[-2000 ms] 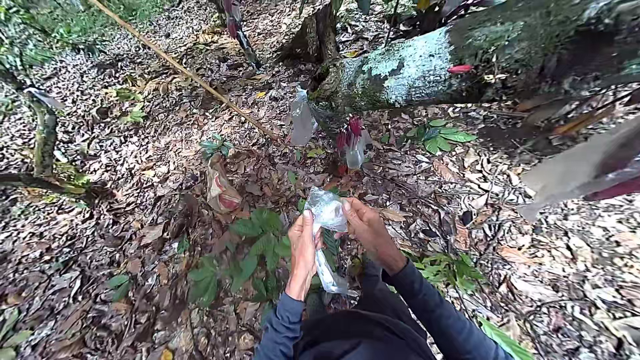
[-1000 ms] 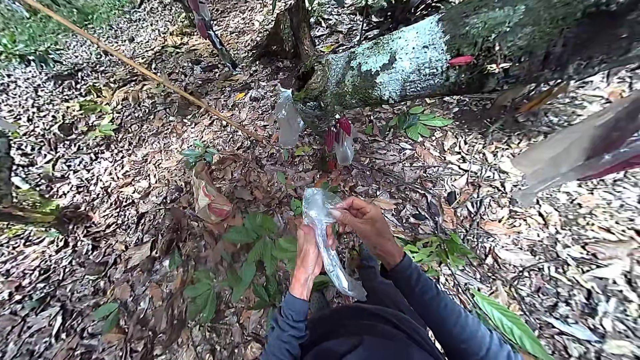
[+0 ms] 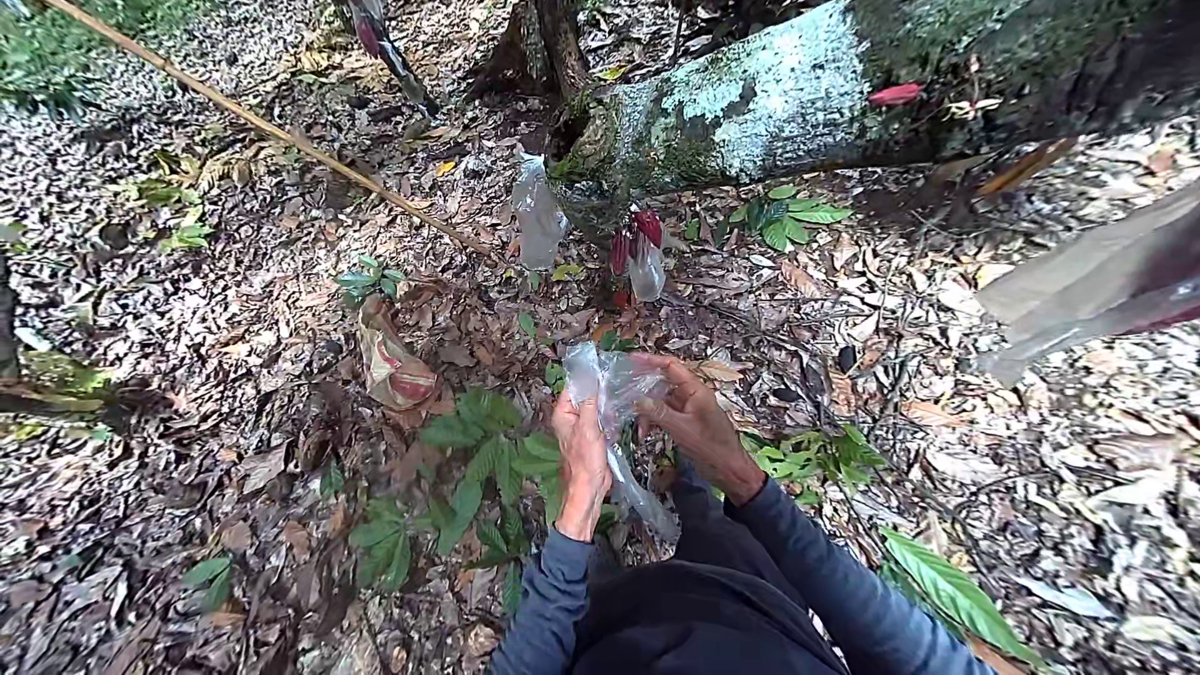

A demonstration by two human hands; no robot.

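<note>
A clear plastic bag point(image 3: 614, 389) is bunched between my hands, its long loose end hanging down toward my legs. My left hand point(image 3: 583, 445) grips it from the left, fingers closed around the gathered film. From the right, my right hand point(image 3: 689, 412) pinches the bag's spread part between thumb and fingers. Beyond my hands, red cacao pods point(image 3: 647, 227) hang under the trunk, with a clear bag point(image 3: 646, 272) on one. Another translucent bag point(image 3: 539, 220) hangs to their left. At the right edge a large, nearer plastic bag point(image 3: 1106, 272) covers something dark red.
A mossy, leaning trunk point(image 3: 750, 103) crosses the upper right. A long thin pole point(image 3: 272, 127) slants from the upper left. A pale sack with red markings point(image 3: 398, 361) lies among dry leaves left of my hands. Green seedlings point(image 3: 487, 450) grow near my left forearm.
My right hand has drawn in close to my left hand, and the bag's upper part is now spread between them. One second ago it was bunched narrower, with its tail hanging.
</note>
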